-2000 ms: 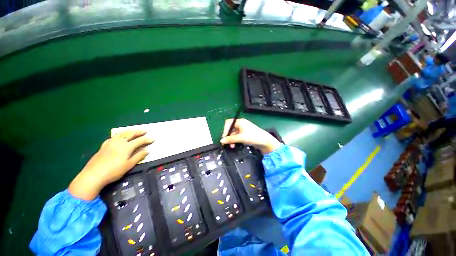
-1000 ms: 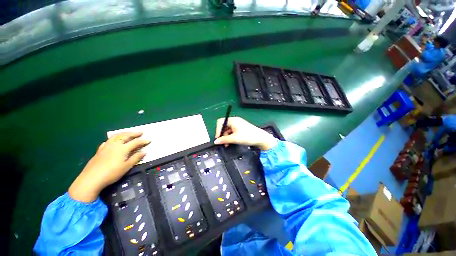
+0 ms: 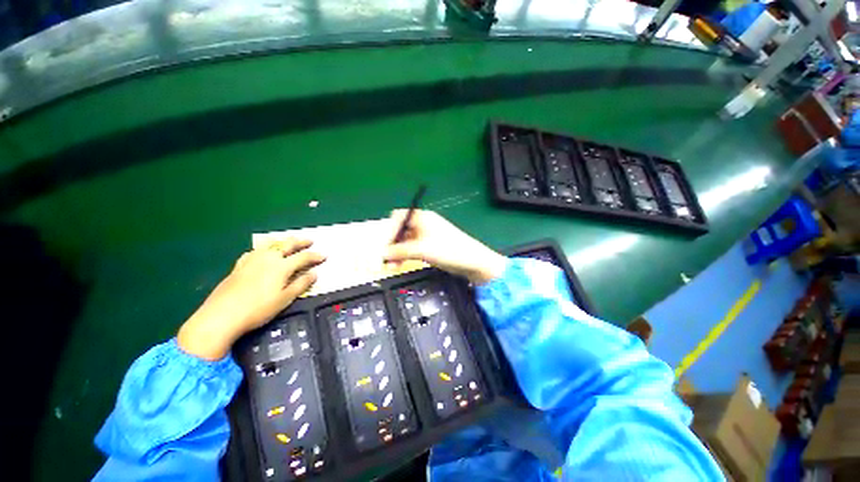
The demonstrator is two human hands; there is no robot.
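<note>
My right hand [image 3: 429, 243] holds a slim black pen-like tool [image 3: 409, 213] over the right end of a white sheet [image 3: 351, 252]; the tool's tip is hidden by the fingers. My left hand [image 3: 259, 290] lies flat with its fingers on the left part of the sheet. Below it is a black foam tray [image 3: 317, 395] with dark flat housings in its pockets, one at the left [image 3: 286, 391], one in the middle [image 3: 369, 367] and one further right [image 3: 439, 353]. They bear small white, yellow-orange and red spots. My right forearm covers the tray's right part.
Another black tray [image 3: 598, 206] with dark housings lies at the upper right of the green bench [image 3: 236, 155]. A dark mass stands at the left edge. Beyond the bench at the right are a blue stool [image 3: 785, 231], cardboard boxes [image 3: 740, 414] and part of a person in blue.
My right hand has moved left from the tray's upper edge onto the sheet, with the tool still in it. The whole view has shifted, so bench and trays appear further right.
</note>
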